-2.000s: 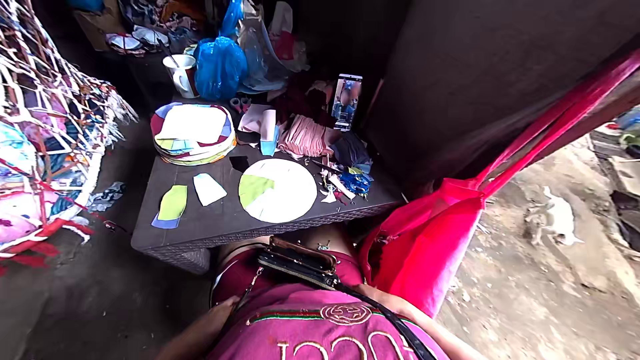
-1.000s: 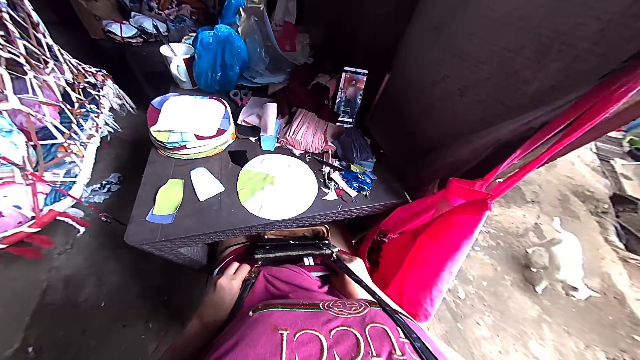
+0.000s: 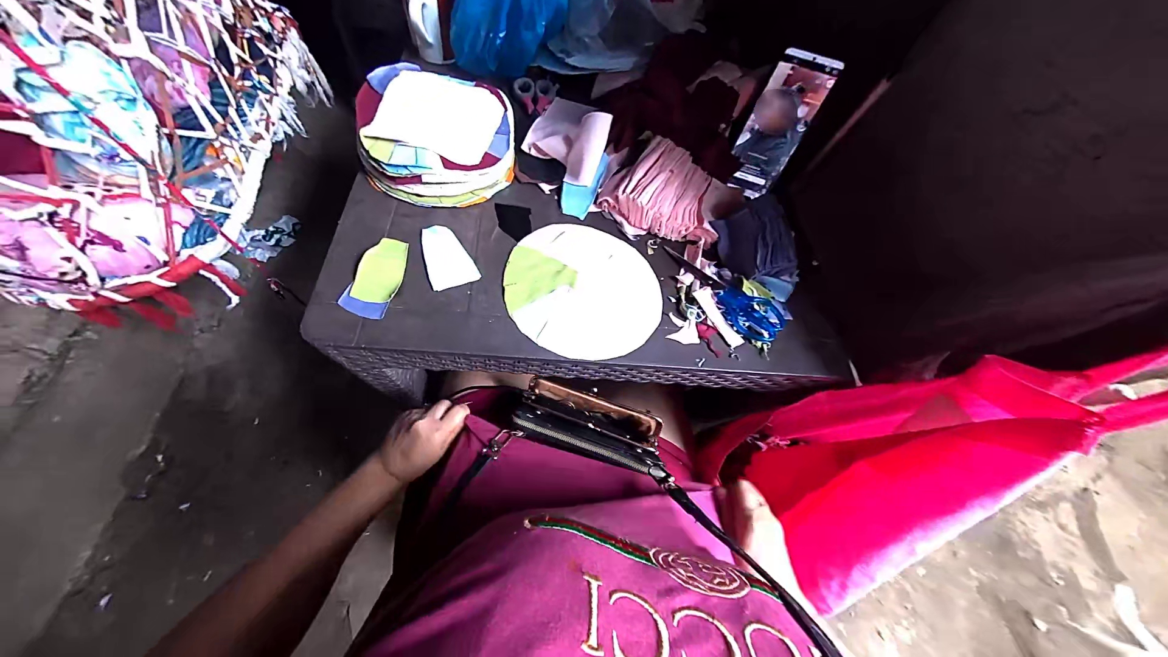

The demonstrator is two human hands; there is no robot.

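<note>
My left hand [image 3: 425, 438] grips the hem of the magenta shirt [image 3: 547, 566] at the left of my lap. My right hand [image 3: 750, 516] is at the shirt's right side, its fingers partly hidden, by the bag's strap. Between them a black zippered bag [image 3: 593, 433] lies on my lap. On the dark table [image 3: 438, 328] in front lies a round white fabric piece [image 3: 607, 301] with a green section. Left of it are a white fabric piece [image 3: 449, 258] and a green one [image 3: 380, 271] over a blue one. Behind stands a stack of round patchwork pieces [image 3: 438, 137].
Blue-handled scissors [image 3: 750, 315] lie among scraps at the table's right, near bundled pink fabric strips [image 3: 666, 192]. A phone [image 3: 787, 119] stands upright behind. A netted bundle [image 3: 119, 164] is at the left, red cloth [image 3: 876, 493] at the right, a dark wall [image 3: 995, 182] beyond.
My left hand has moved out to the left, drawing the shirt hem with it; a second ago it was close beside the bag. The view has shifted.
</note>
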